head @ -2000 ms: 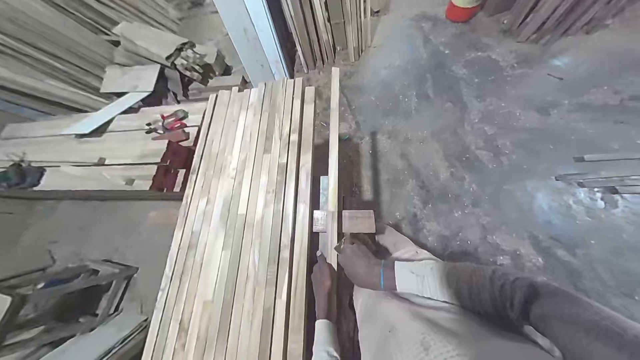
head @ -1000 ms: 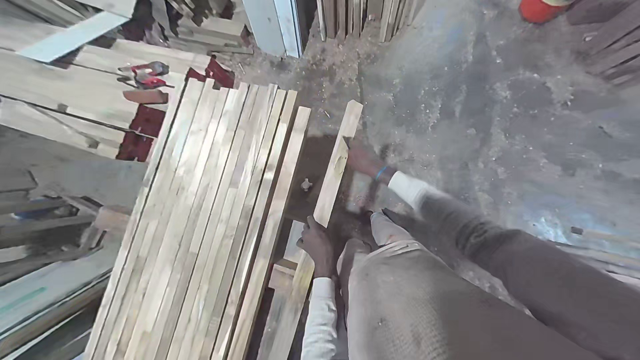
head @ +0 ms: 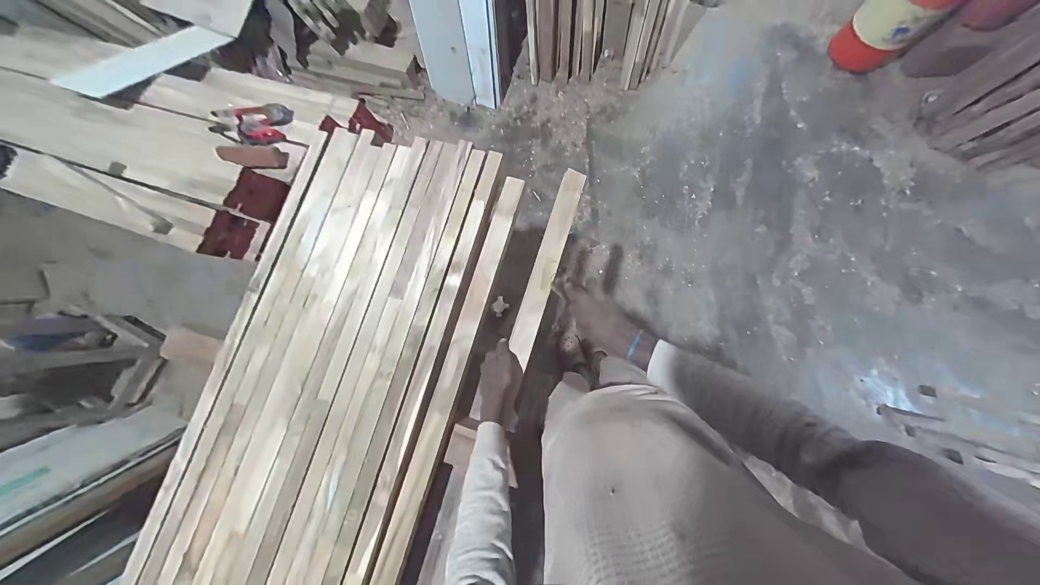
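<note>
A long wooden strip (head: pixel 546 264) slants beside the right edge of a row of parallel wooden strips (head: pixel 357 325). My left hand (head: pixel 500 386) grips its nearer part, with the fingers around the wood. Farther up, my right hand (head: pixel 597 317) is at the strip's right side; it is blurred, and whether its fingers close on the wood I cannot tell. A blue band circles the right wrist. One separate strip (head: pixel 487 284) lies along the row's right side, across a dark gap from the strip in my left hand. Below my left hand shows a short wooden block (head: pixel 461 445).
Wide boards (head: pixel 106 114) at the left carry a red and grey tool (head: pixel 258 123). Upright planks (head: pixel 569 41) and a pale panel (head: pixel 463 49) stand beyond the row. A red and cream container (head: pixel 886 36) and stacked timber (head: pixel 995 106) are at the upper right, on the concrete floor (head: pixel 756 203).
Two seconds ago both hands were close together near the block. The right hand has since moved farther up along the strip, and the strip now slants. The view has shifted.
</note>
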